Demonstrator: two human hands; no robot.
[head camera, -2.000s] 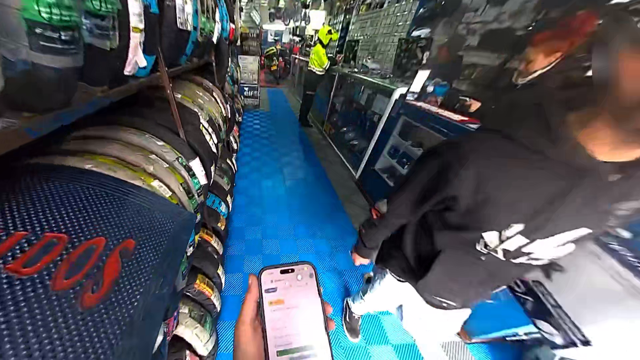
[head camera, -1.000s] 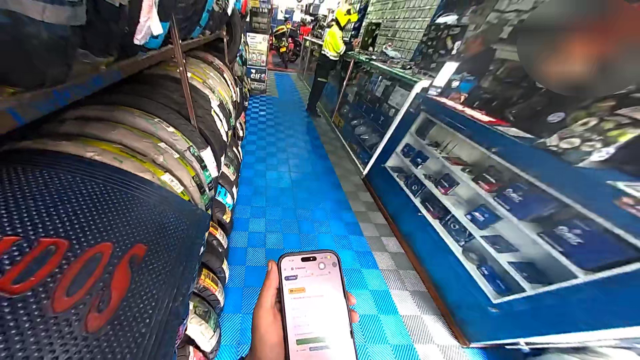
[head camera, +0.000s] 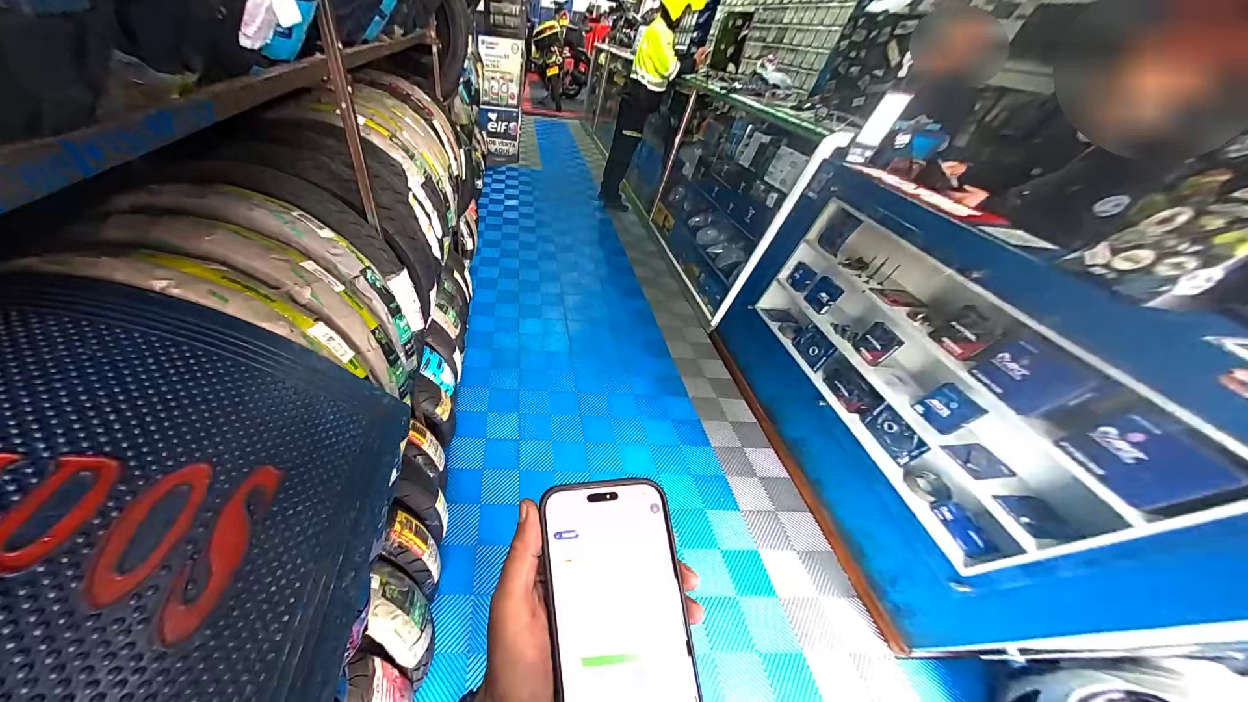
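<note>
My left hand (head camera: 520, 624) holds a smartphone (head camera: 616, 595) upright at the bottom centre, thumb along its left edge and fingertips showing at its right edge. The phone's screen is lit, mostly white, with a green bar low down. My right hand is not in view. Beyond the phone runs a floor of blue and grey checkered tiles (head camera: 565, 341).
Racked tyres (head camera: 253, 263) and a dark ribbed mat with red letters (head camera: 185, 419) line the left. On the right stand a blue display counter (head camera: 780, 361) and a glass showcase (head camera: 741, 175), with people behind the counter. A person in a yellow jacket (head camera: 655, 58) stands farther along, near motorcycles (head camera: 561, 63).
The person in a black hooded top, close on the right two seconds ago, is gone from the aisle, and the blue counter shows there. The phone stays in my left hand.
</note>
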